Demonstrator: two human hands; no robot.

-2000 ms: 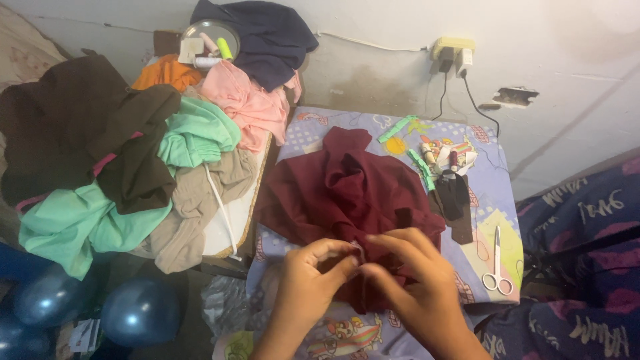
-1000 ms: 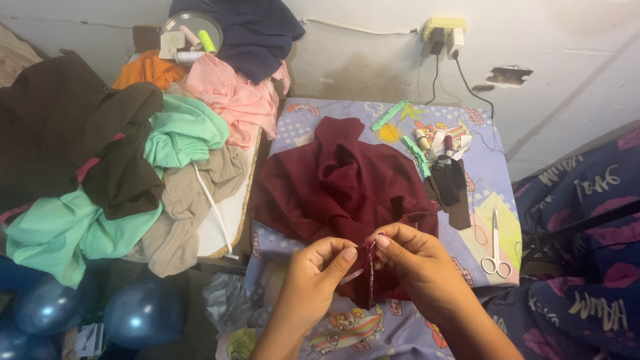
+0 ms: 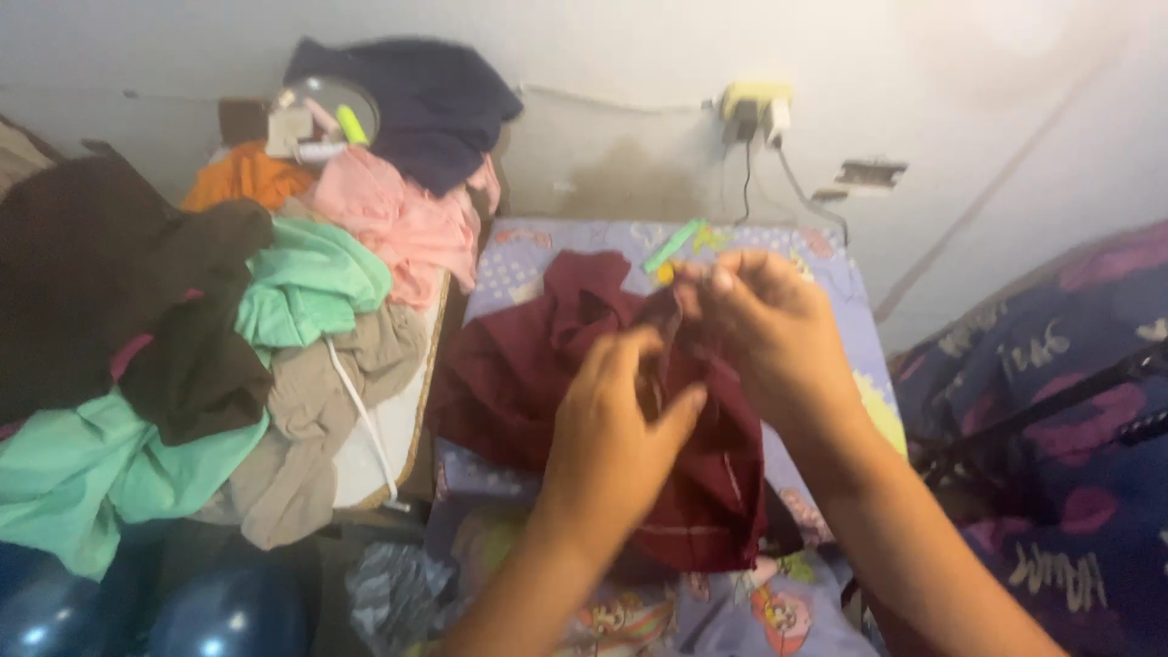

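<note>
A maroon cloth garment (image 3: 520, 383) lies bunched on a table covered with a purple patterned cloth (image 3: 511, 265). Its lower edge shows a pale line of stitching. My right hand (image 3: 766, 328) is raised over the garment's upper right part, fingertips pinched on a lifted edge of the maroon cloth. To its lower left, my left hand (image 3: 620, 429) is above the cloth with thumb and fingers apart, and nothing shows between them. Both hands are blurred, and whether the right one also holds a needle or thread cannot be told. A green strip (image 3: 675, 246) lies behind the right hand.
Left of the table, brown, mint green (image 3: 310, 274), pink (image 3: 392, 210), beige and orange cloths are heaped on a white board (image 3: 401, 429). A round tray (image 3: 365, 100) holds thread spools. Dark balloons (image 3: 228, 593) lie below. Plugs sit in a yellow wall socket (image 3: 757, 96); patterned fabric (image 3: 1077, 411) stands right.
My right hand has moved up and away from my left hand, raising part of the maroon cloth. The left hand's fingers have spread apart. The scissors are now hidden behind the right arm.
</note>
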